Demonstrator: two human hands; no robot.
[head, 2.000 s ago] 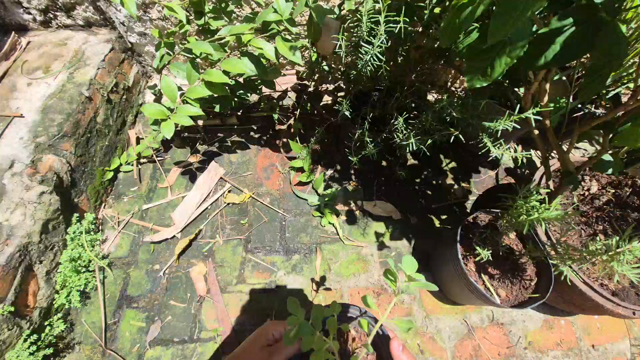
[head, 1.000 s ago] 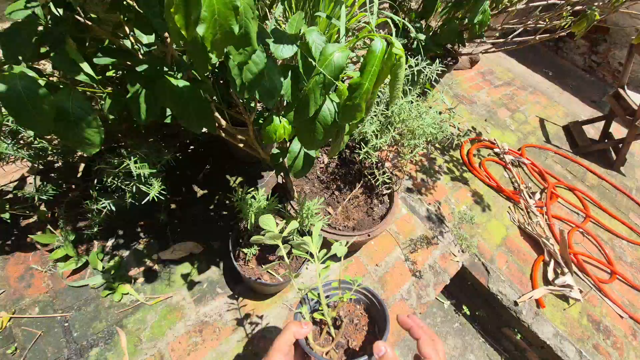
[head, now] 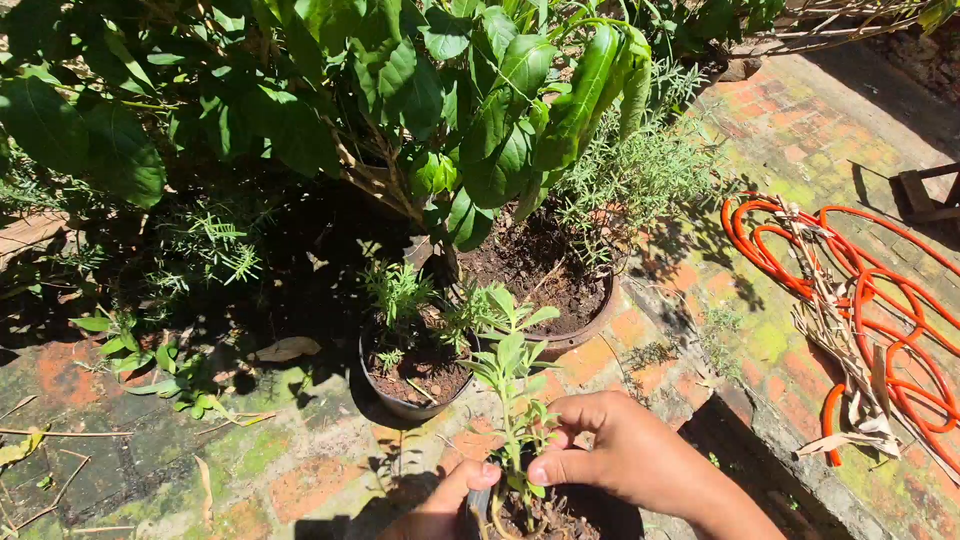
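Observation:
A black plastic pot [head: 480, 510] with soil and a leafy green seedling [head: 511, 375] is at the bottom centre. My left hand [head: 442, 502] grips the pot's left rim, thumb on top. The thumb and forefinger of my right hand [head: 615, 450] pinch the seedling's small lower leaves or stem; which of these is hard to tell. Just beyond stands a smaller dark pot [head: 416, 409] with feathery green plants. Touching or close behind it, a wide brown pot [head: 577, 337] holds soil and a large broad-leaved shrub [head: 517, 97].
An orange hose [head: 862, 262] lies coiled on mossy brick paving [head: 307, 480] at the right, with dry leaves [head: 847, 360] across it. A concrete ledge [head: 795, 465] borders a dark recess at lower right. Part of a wooden object [head: 919, 195] shows at the right edge.
My right hand has moved from beside the pot, fingers apart, to the seedling's lower part. My left hand stays on the pot. The view swung right after the earliest frame.

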